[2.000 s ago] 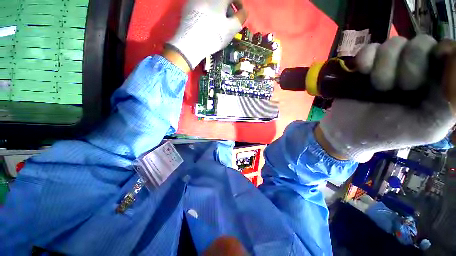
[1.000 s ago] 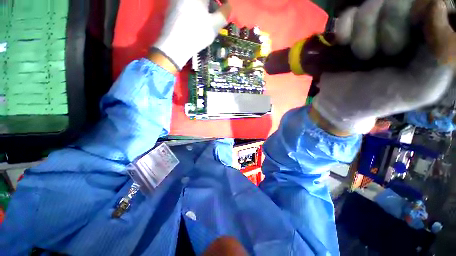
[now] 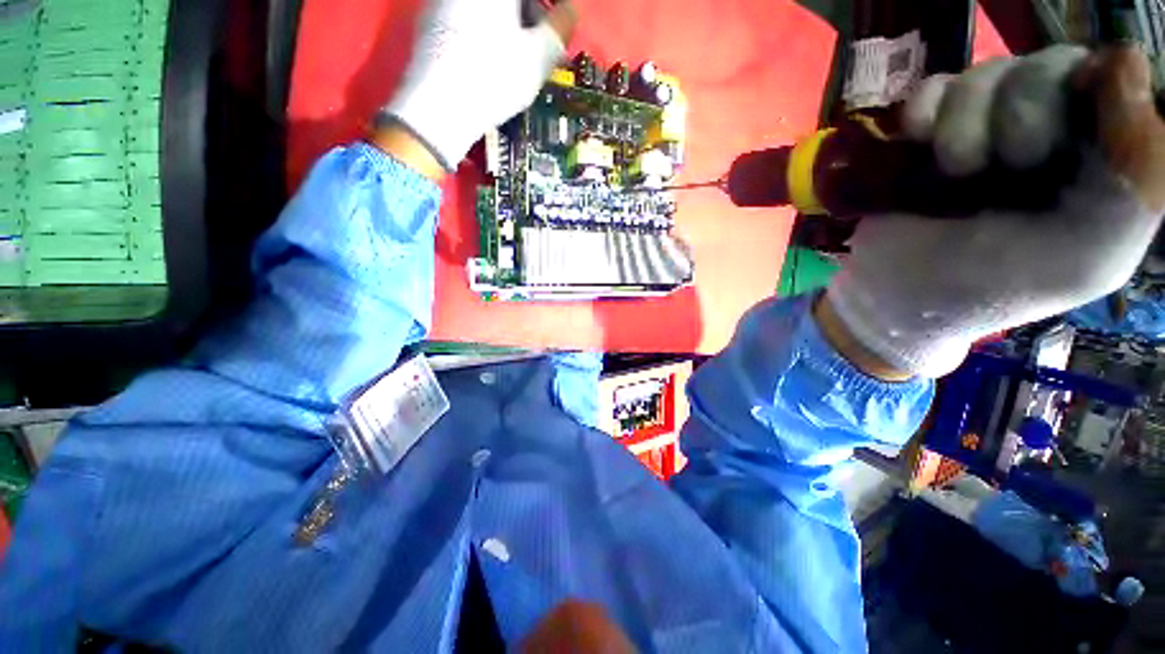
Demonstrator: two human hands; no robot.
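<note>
The green circuit board (image 3: 581, 179) lies on the red mat (image 3: 754, 115), its side with yellow and black parts facing up. The ribbed grey heatsink (image 3: 601, 258) runs along its edge nearest me. My gloved right hand (image 3: 990, 217) is shut around the black electric screwdriver (image 3: 767, 176) with a yellow ring. Its thin bit points left and its tip is over the board's right part; I cannot tell if it touches. My gloved left hand (image 3: 479, 64) is at the board's upper left, fingertips near the top frame edge around a small dark thing, too small to name.
A black tray (image 3: 192, 192) with rows of green strips (image 3: 83, 141) stands at the left. A paper label (image 3: 884, 67) lies on a black tray at the upper right. Below the bench edge is a red box (image 3: 643, 399). A blue-clothed person (image 3: 1048, 530) shows at the lower right.
Compared with one second ago, the screwdriver has moved right and slightly down, and its thin bit now shows clearly. Since two seconds ago, the board and left hand have shifted slightly left in view.
</note>
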